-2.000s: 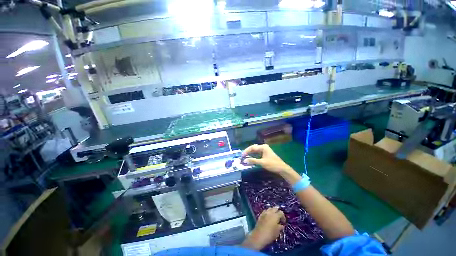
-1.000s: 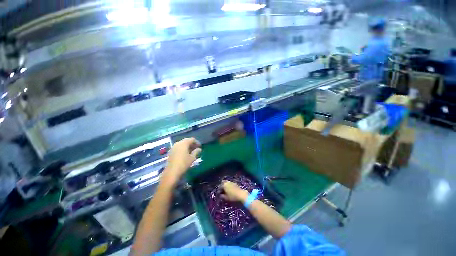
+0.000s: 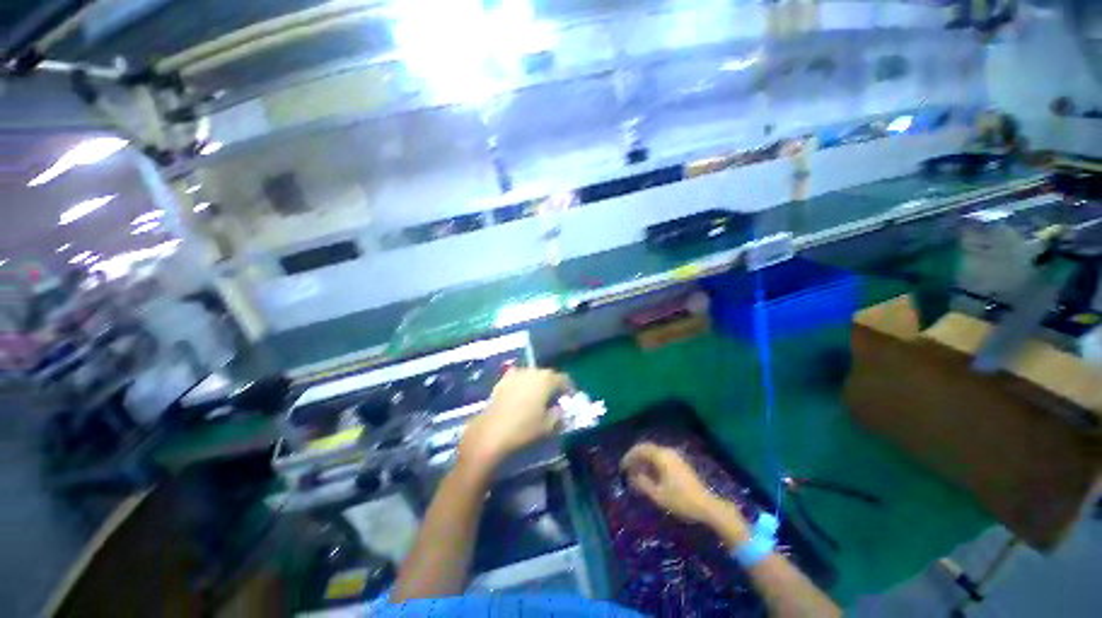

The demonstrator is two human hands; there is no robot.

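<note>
The white lead cutting machine (image 3: 317,449) stands on the bench at left, blurred. My left hand (image 3: 520,417) is over the right end of its rail, fingers curled. Bright, blurred shiny bits show beside its fingertips; I cannot tell whether it grips them. My right hand (image 3: 671,481), with a light blue wrist strap, is over the black component tray (image 3: 589,497), right of the machine. Its fingers are bent, and what they hold is not clear. Dark purple components (image 3: 659,558) with shiny leads fill the tray under and in front of it.
Dark pliers or cutters (image 3: 834,489) lie right of the tray, near the blue strap cord. A large open brown carton (image 3: 967,417) stands at right. A blue bin (image 3: 786,299) is behind. Another brown carton (image 3: 115,549) is low at left, beside the machine.
The hands have swapped places since the oldest frame: my left went from the tray to the rail, my right from the rail to the tray. The view swung right, then back left.
</note>
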